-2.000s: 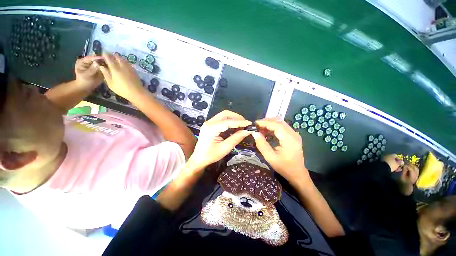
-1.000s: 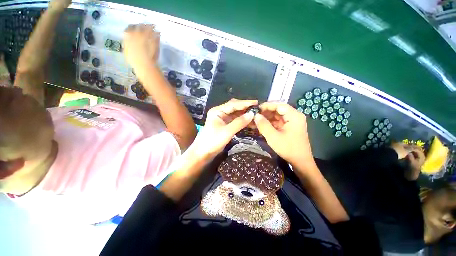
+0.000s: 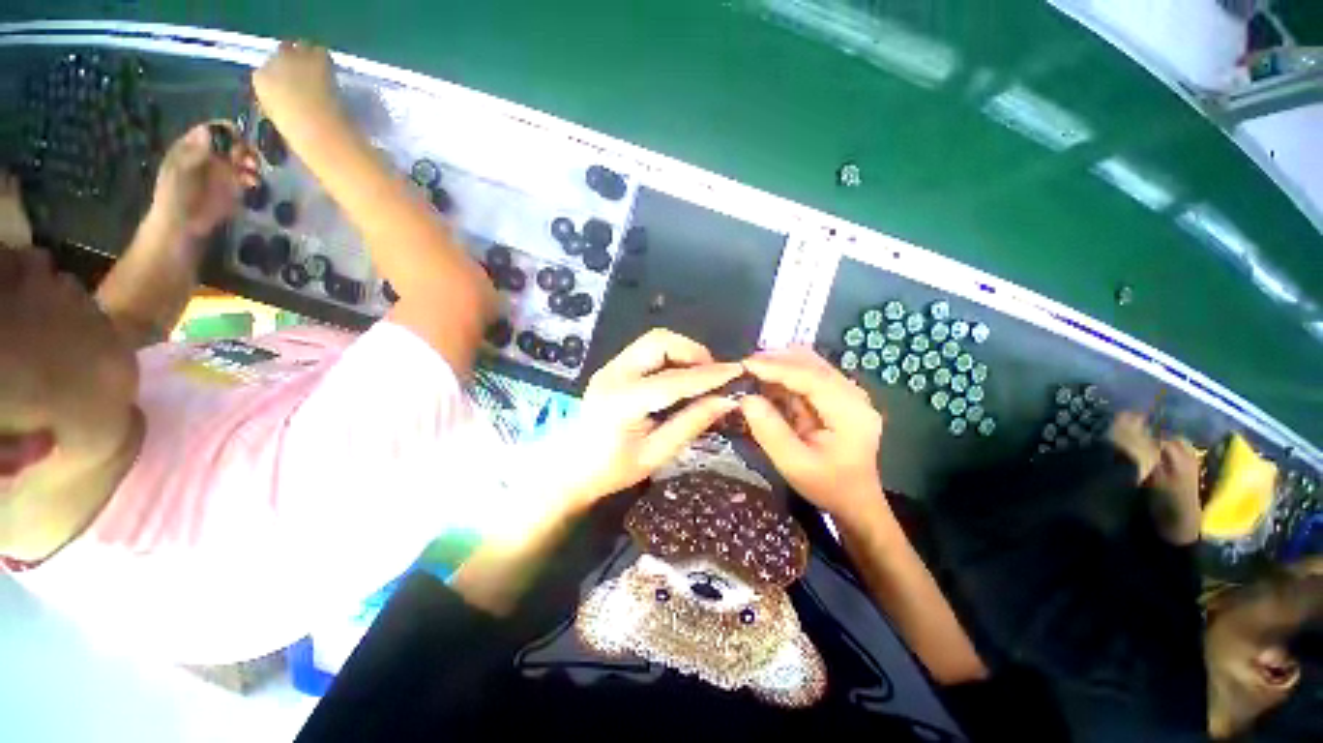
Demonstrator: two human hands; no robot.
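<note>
My left hand point(image 3: 646, 414) and my right hand point(image 3: 815, 425) meet above the bear on my shirt. Their fingertips pinch a small dark round part point(image 3: 739, 386) between them. The fingers cover most of it, so its face cannot be made out. Matching-sized round subassemblies with pale green faces point(image 3: 917, 356) lie in a cluster on the dark bench to the right of my hands.
A clear parts tray point(image 3: 501, 163) with black round parts is at left, under a neighbour's arm point(image 3: 380, 218). A white strip point(image 3: 800, 290) crosses the bench. Beyond the rail is the green belt point(image 3: 639, 73). At right are another person's hands point(image 3: 1165, 468) and a yellow bag point(image 3: 1241, 491).
My hands still hold the part together, slightly lower in view than a second ago. The left neighbour's hands have moved to the tray's left end. A second round part now shows on the belt.
</note>
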